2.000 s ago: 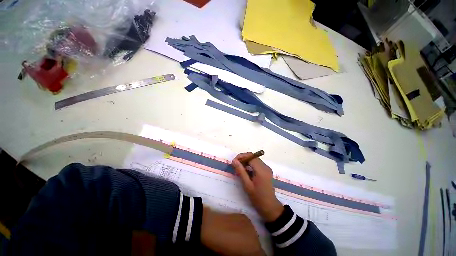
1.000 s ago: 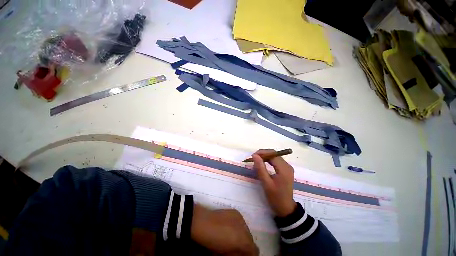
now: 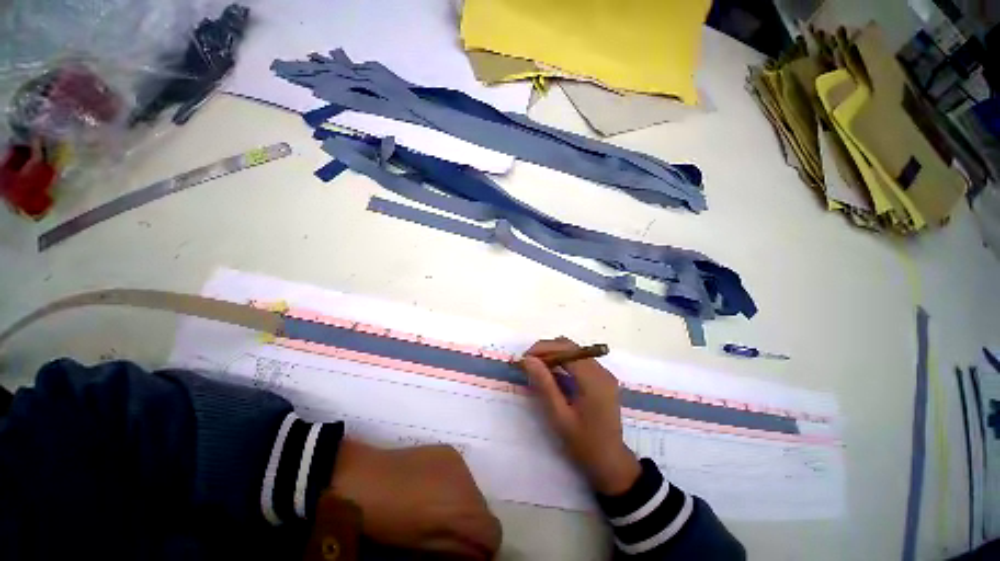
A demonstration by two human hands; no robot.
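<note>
A blue-grey strap strip [image 3: 384, 347] lies flat along the red lines of a white paper pattern sheet [image 3: 439, 422]. My right hand [image 3: 581, 405] rests over the middle of the strip and holds a slim brown pen [image 3: 576, 353], its tip end low by the strip's upper edge. My left hand [image 3: 439, 504] lies near the bottom edge on the sheet's near side, back up; its fingers are hidden, so its grip cannot be told. A beige band [image 3: 132, 298] curves off the strip's left end, where a small yellow patch shows.
Two blue-grey strip bundles [image 3: 493, 123] lie beyond the sheet. A steel ruler [image 3: 165, 194], plastic bag [image 3: 110, 66] and red item are at left. A small screwdriver or awl [image 3: 751, 352] lies right. Yellow sheet [image 3: 581, 44], stacked pieces [image 3: 866, 142] and separate strips [image 3: 917, 438] lie farther off.
The view has shifted, so the table things sit farther left and higher. My right hand moved right along the strip, then back onto it. More of my left hand's back shows.
</note>
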